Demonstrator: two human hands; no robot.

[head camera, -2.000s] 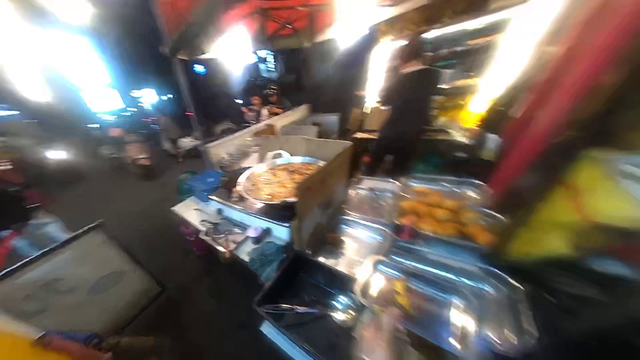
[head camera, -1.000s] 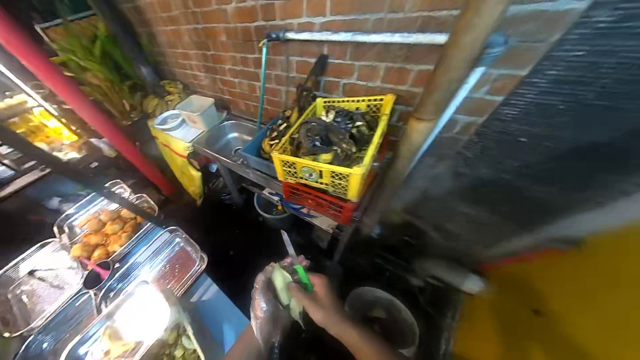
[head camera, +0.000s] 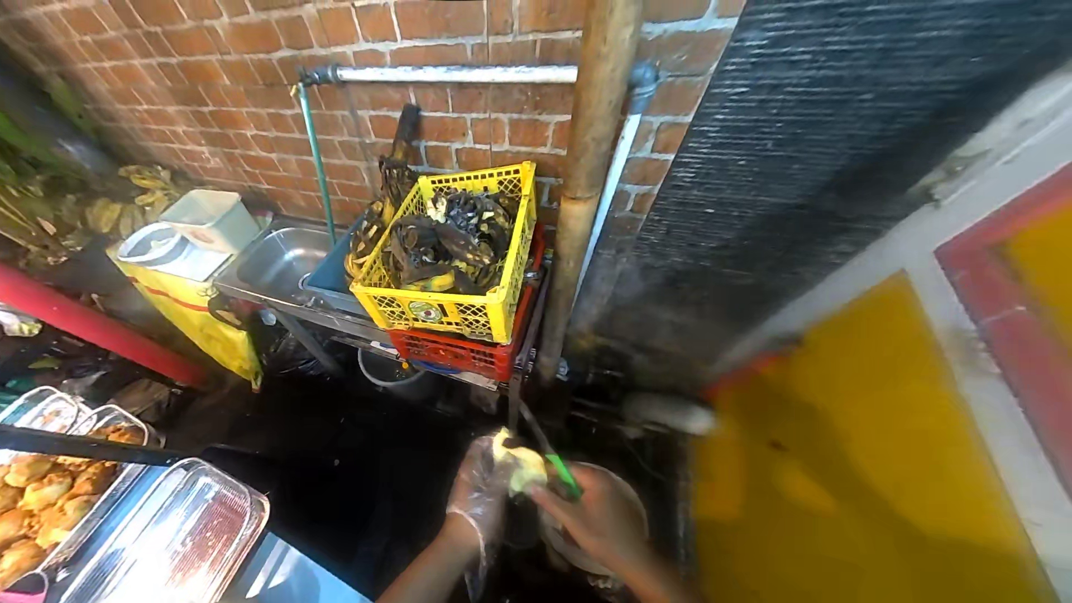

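My left hand [head camera: 481, 490], in a clear plastic glove, holds a pale yellow-green piece of food [head camera: 519, 465], perhaps a peeled banana, near the bottom middle. My right hand [head camera: 596, 511] grips a knife by its green handle [head camera: 564, 476], close against the right side of that piece. The dark blade points up and to the left, blurred. Under and behind my right hand is a pale round bucket [head camera: 628, 502], partly covered by the hand; its contents cannot be made out.
A yellow crate [head camera: 435, 311] of dark bananas stands on a red crate [head camera: 469, 353] beside a metal sink [head camera: 280, 255]. A bamboo pole [head camera: 582, 201] rises at their right. Metal trays [head camera: 243, 502] and fried food [head camera: 42, 494] lie lower left. A yellow panel [head camera: 821, 469] stands right.
The view has swung from the street side to the brick wall, then a little further right. Since one second ago, the piece and knife remain in my hands, with the blade less plainly visible.
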